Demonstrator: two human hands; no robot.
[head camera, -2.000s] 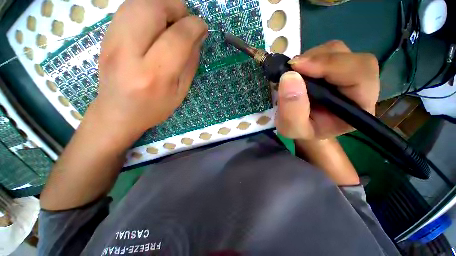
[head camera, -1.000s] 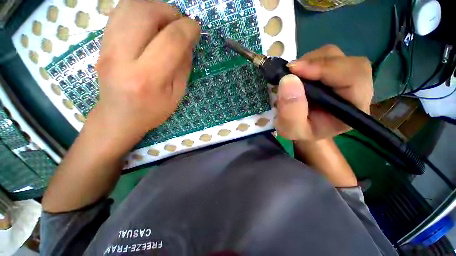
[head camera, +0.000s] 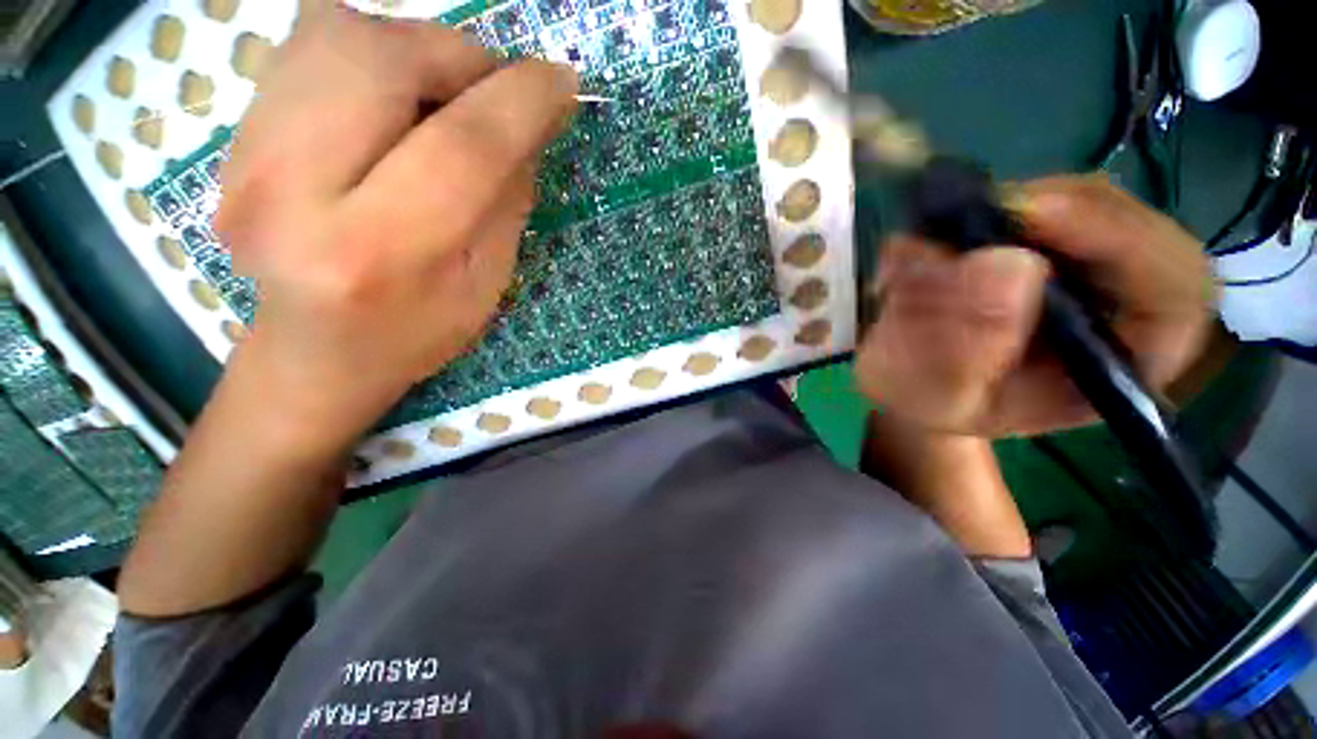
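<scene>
A green PCB panel (head camera: 650, 260) with many small repeated boards lies on a white perforated tray (head camera: 578, 412). My left hand (head camera: 383, 217) is above the panel's left part, fingers closed on thin solder wire (head camera: 594, 98), whose short end sticks out past the fingertips. My right hand (head camera: 1033, 311) holds the soldering iron (head camera: 1069, 318) like a pen, right of the tray; both are blurred. The iron's tip (head camera: 809, 70) is over the tray's right rim, off the panel.
Another tray with green panels (head camera: 72, 462) lies at the left. A round tin, possibly a tip cleaner (head camera: 939, 12), is cut off at the top edge. At the upper right are dark-handled pliers or cutters (head camera: 1141, 101), a white round-topped object (head camera: 1218, 48) and black cables (head camera: 1271, 188).
The right hand and iron have moved right, taking the tip off the panel to the tray's rim. The left hand has shifted slightly left, still with the wire.
</scene>
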